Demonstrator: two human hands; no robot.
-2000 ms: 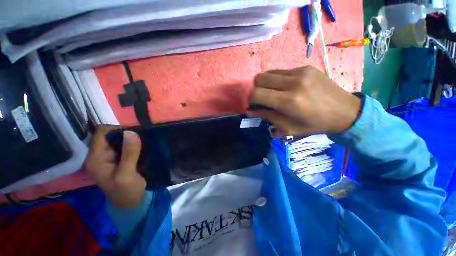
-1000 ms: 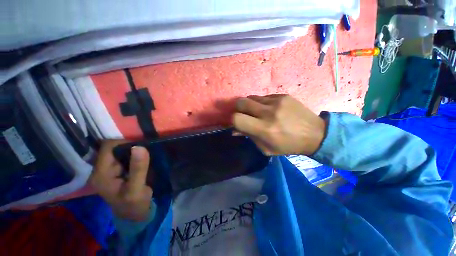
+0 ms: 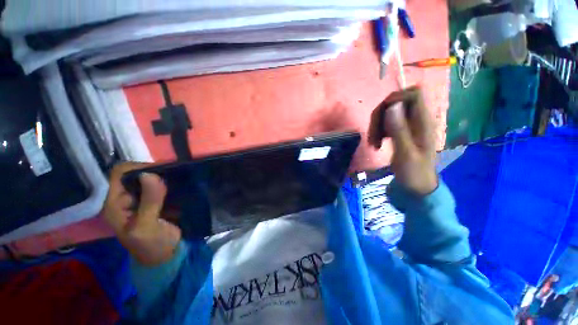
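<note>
A black glossy tablet is held tilted above the lap, with a small white label near its upper right corner. My left hand grips its left end, thumb on the face and fingers behind. My right hand is raised off the tablet, to the right of its right end. Its fingers are bent and partly in dark shadow; whether they hold something small cannot be told.
White foam sheets are stacked at the back left. Another tablet lies at left. Blue-handled cutters, a white stick and an orange screwdriver lie back right. A bin with white strips is at right.
My right hand has left the tablet's upper right edge and moved right, turning over. The tablet's right end is raised, and its label is uncovered. My left hand keeps its grip.
</note>
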